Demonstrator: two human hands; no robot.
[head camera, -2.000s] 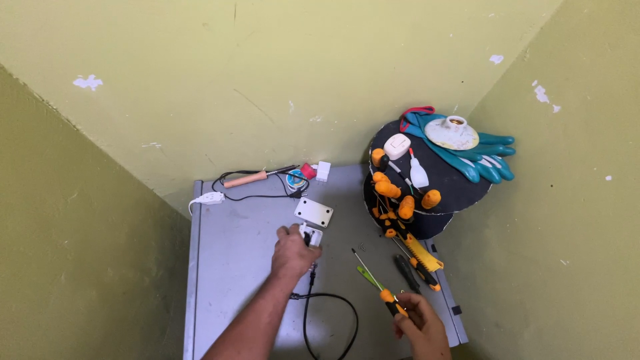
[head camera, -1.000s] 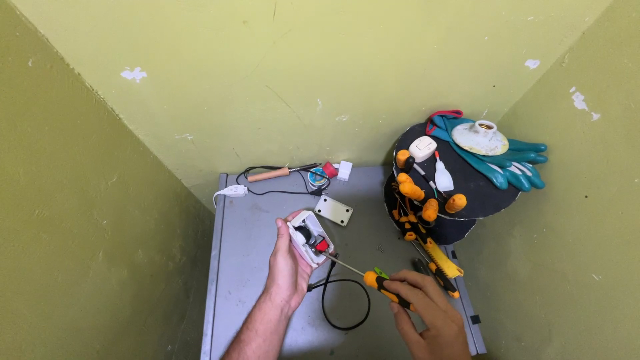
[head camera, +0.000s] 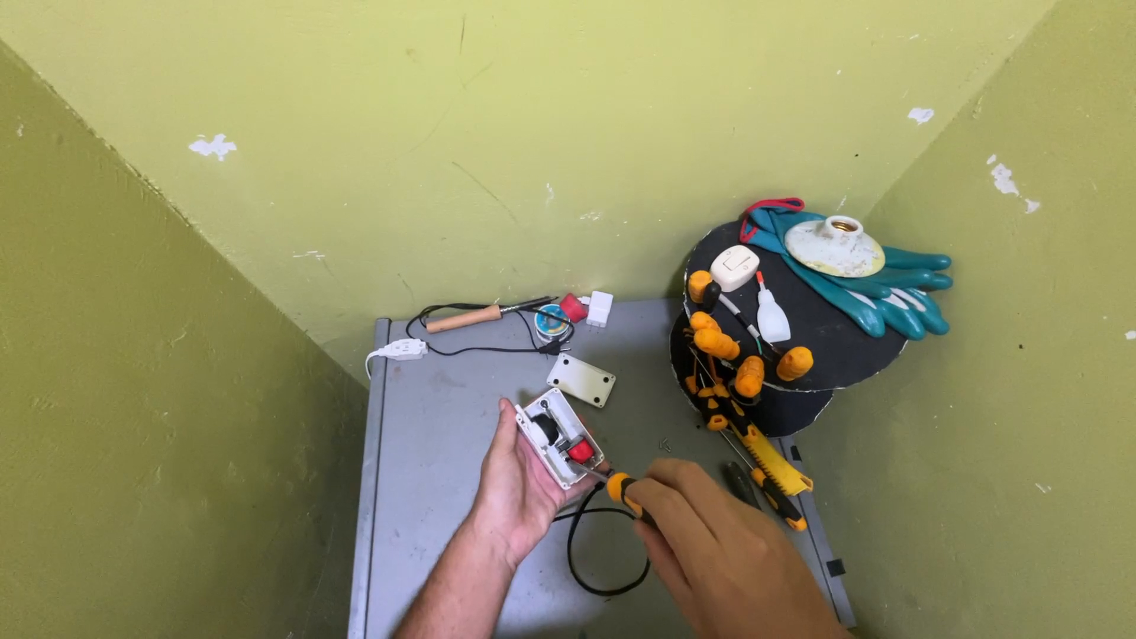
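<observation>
My left hand (head camera: 519, 484) holds a small white plastic box (head camera: 543, 437), its open side facing up, showing a black round part and a red part (head camera: 580, 451). In my right hand (head camera: 723, 541) is a screwdriver with an orange and black handle (head camera: 623, 490); its shaft reaches into the box close to the red part, the tip's exact contact unclear. A black cable (head camera: 611, 592) loops on the grey table below the box. Just beyond the box lies its flat white cover (head camera: 581, 381), with dark holes at the corners.
A wooden-handled soldering iron (head camera: 463, 319), solder spool (head camera: 552, 323) and white adapter (head camera: 599, 309) lie at the back of the grey table (head camera: 426, 426). At right, a black round stand (head camera: 843, 355) bears teal gloves (head camera: 896, 284), a lamp holder (head camera: 835, 248), a switch (head camera: 735, 268) and several orange-handled tools (head camera: 749, 376).
My left hand has turned palm up with the box in it, raised from the table. The screwdriver in my right hand has swung left, its tip now at the box.
</observation>
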